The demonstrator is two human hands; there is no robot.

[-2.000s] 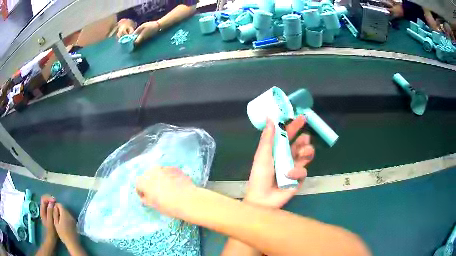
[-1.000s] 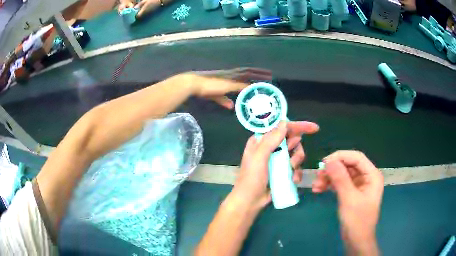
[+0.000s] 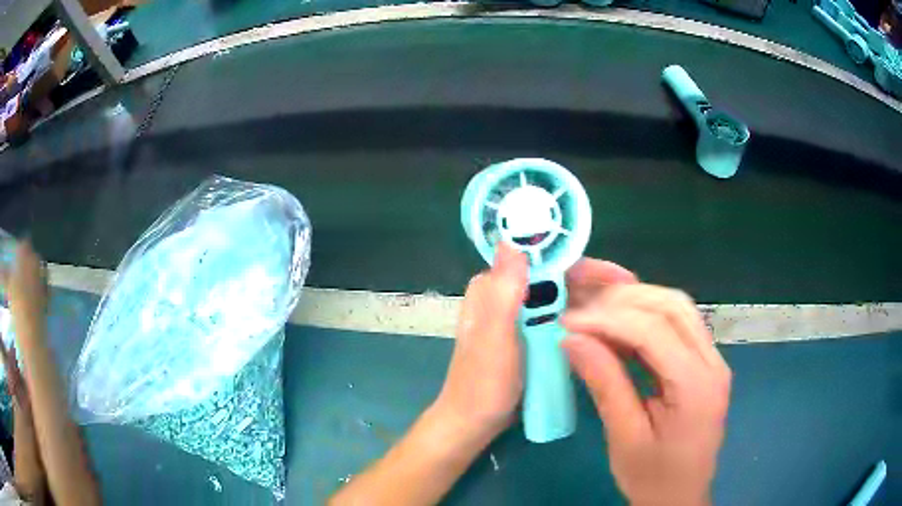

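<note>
A turquoise handheld fan (image 3: 549,385) is held upright in front of me, its spoked front grille and pale round hub facing me. A dark oval opening and a narrower dark slot show below the head. My left hand (image 3: 490,341) grips the fan from the left, thumb at the lower rim of the head. My right hand (image 3: 648,366) is at the right side of the handle, fingertips bent towards the slot. Whether a small part is between its fingertips cannot be seen. A clear bag of small turquoise parts (image 3: 213,306) lies to the left on the bench.
The dark green conveyor belt (image 3: 376,198) runs across beyond the bench, behind a pale edge rail (image 3: 376,314). Another fan (image 3: 720,143) lies on the belt at right. Another person's arm (image 3: 45,385) is at far left. A turquoise piece (image 3: 870,484) lies at the lower right edge.
My right hand has moved left to the fan handle. The fan is more upright, its slot exposed. The other person's arm has withdrawn from across the belt. The view has tilted down.
</note>
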